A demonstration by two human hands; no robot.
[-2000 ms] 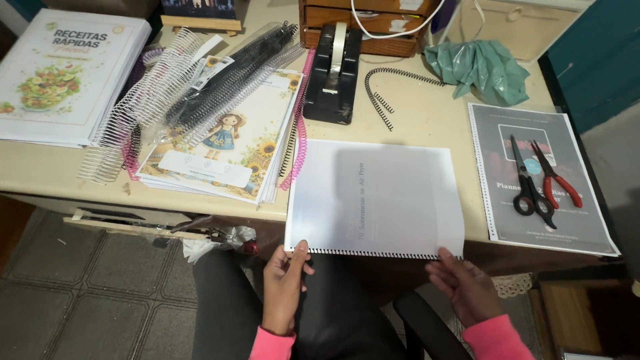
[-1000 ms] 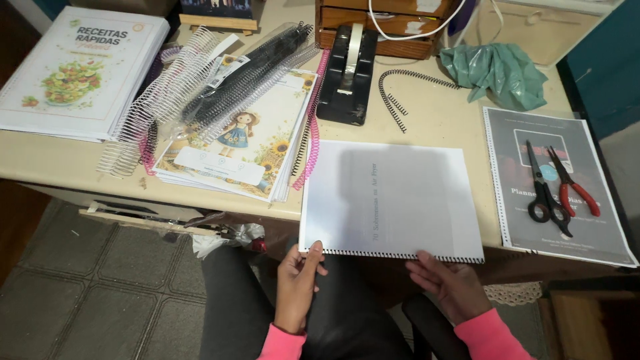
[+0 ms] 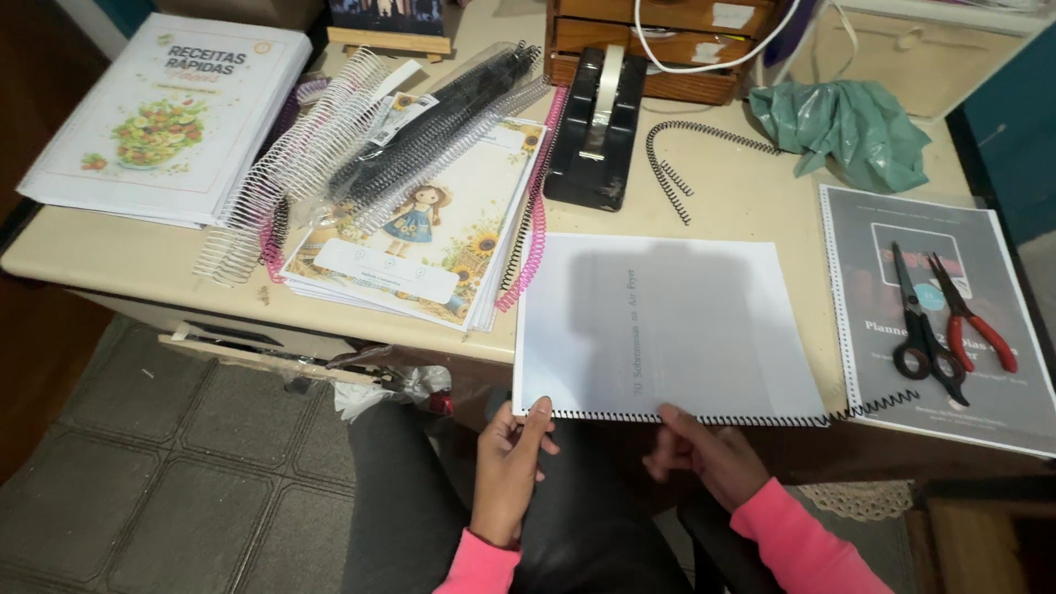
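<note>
A stack of white printed sheets [image 3: 701,330] lies at the desk's front edge, its punched side toward me. A black spiral binding coil [image 3: 874,406] runs through that edge, and its free end sticks out past the right corner over the grey-covered planner [image 3: 982,412]. My left hand [image 3: 516,462] pinches the stack's near left corner, thumb on top. The thumb of my right hand [image 3: 709,454] rests on the coiled edge near its middle; the fingers below are blurred. Black-handled scissors [image 3: 928,346] and red-handled pliers [image 3: 969,322] lie on the planner.
Behind the sheets stand a black tape dispenser [image 3: 598,132] and a wooden drawer unit [image 3: 693,41]. Loose coils [image 3: 668,157] and a green plastic bag [image 3: 841,132] are at the back right. Bundled coils [image 3: 445,124], illustrated sheets [image 3: 487,280] and a recipe stack [image 3: 157,107] lie left.
My right hand has moved left along the coiled edge, from near the right corner to about the middle. The coil's end now shows beyond the right corner. My left hand stays at the left corner.
</note>
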